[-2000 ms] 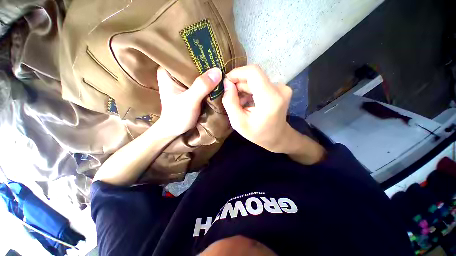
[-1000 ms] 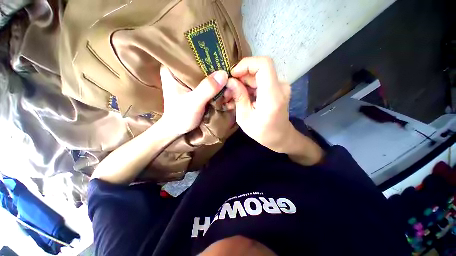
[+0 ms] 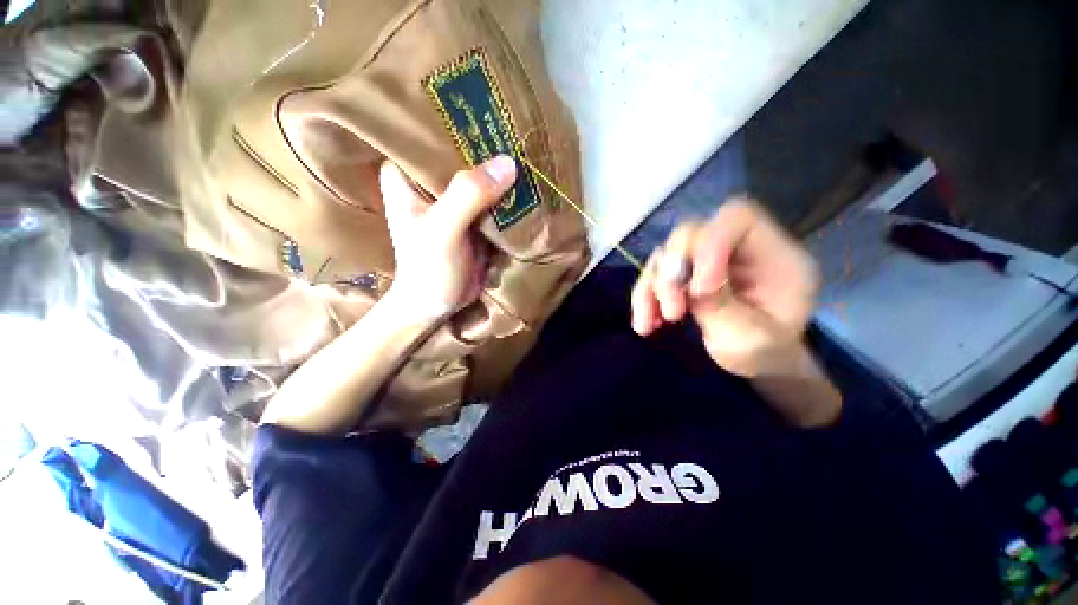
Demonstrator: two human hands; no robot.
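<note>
The tan jacket (image 3: 343,71) is heaped in front of me. The dark green brand label (image 3: 471,104) with yellow lettering and border lies flat on it. My left hand (image 3: 440,236) grips the cloth, its thumb pressing on the label's lower part. A yellow sewing thread (image 3: 570,202) runs taut from the label's edge to my right hand (image 3: 733,284). My right hand is blurred and off the cloth, with curled fingers at the thread; a dark band shows on one finger. I cannot make out a needle.
The pale worktable (image 3: 650,106) reaches behind the jacket. Blue garment pieces (image 3: 130,508) lie at the lower left. A white side table (image 3: 916,319) stands at right with a dark red item (image 3: 946,246) on it. Dark and coloured thread cones (image 3: 1040,508) show at the lower right.
My right hand has moved from the label's edge out to the right, drawing the yellow thread into a straight line. My left thumb stays on the label; the view has shifted slightly.
</note>
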